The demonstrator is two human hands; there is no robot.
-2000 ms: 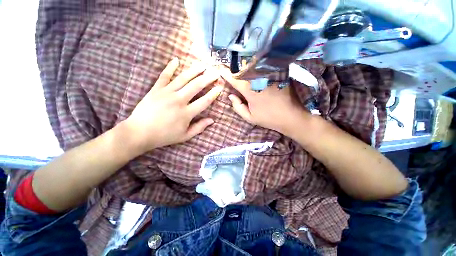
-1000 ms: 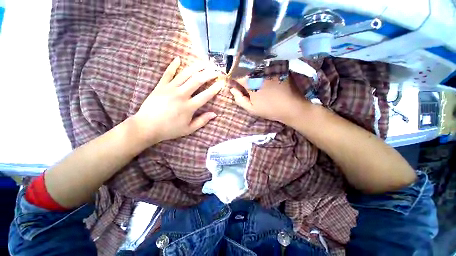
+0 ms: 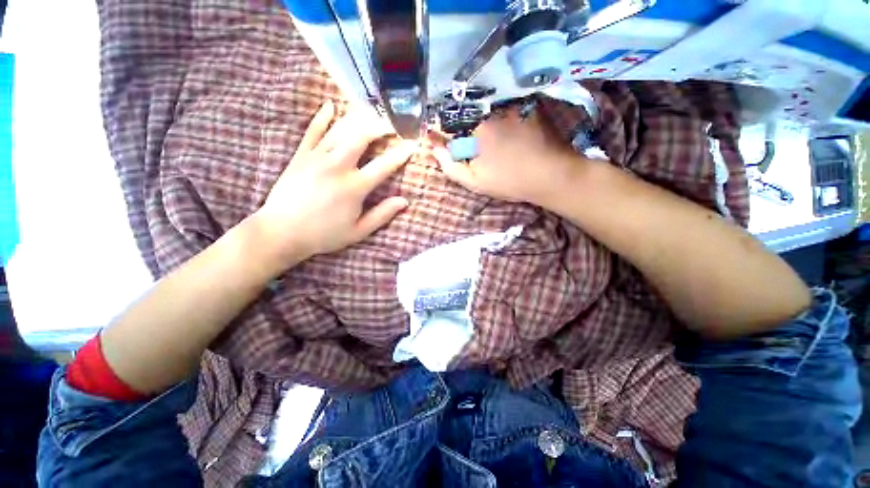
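Note:
A large brown-red checked fabric piece [image 3: 229, 124] lies bunched on the white machine table and hangs over the lap. My left hand [image 3: 329, 186] lies flat on it, fingers spread, fingertips close to the lit needle area. My right hand [image 3: 506, 157] is on the fabric just right of the needle area, its fingertips near the left ones and its upper part partly behind machine parts. The sewing machine head [image 3: 401, 57] stands above both hands. The needle itself cannot be made out. A white piece with grey marking [image 3: 441, 295] shows on the fabric near the lap.
More checked fabric [image 3: 682, 152] is bunched right of my right arm. A thin metal tool [image 3: 771, 189] and a dark small parts tray [image 3: 832, 176] lie at the right. Checked pieces with white edges [image 3: 630, 405] lie on the denim lap. The table's front edge [image 3: 57, 340] shows at left.
The view has shifted, so the machine head appears farther left and more upright. Both hands stay on the fabric by the needle area. The white piece appears slightly higher in view.

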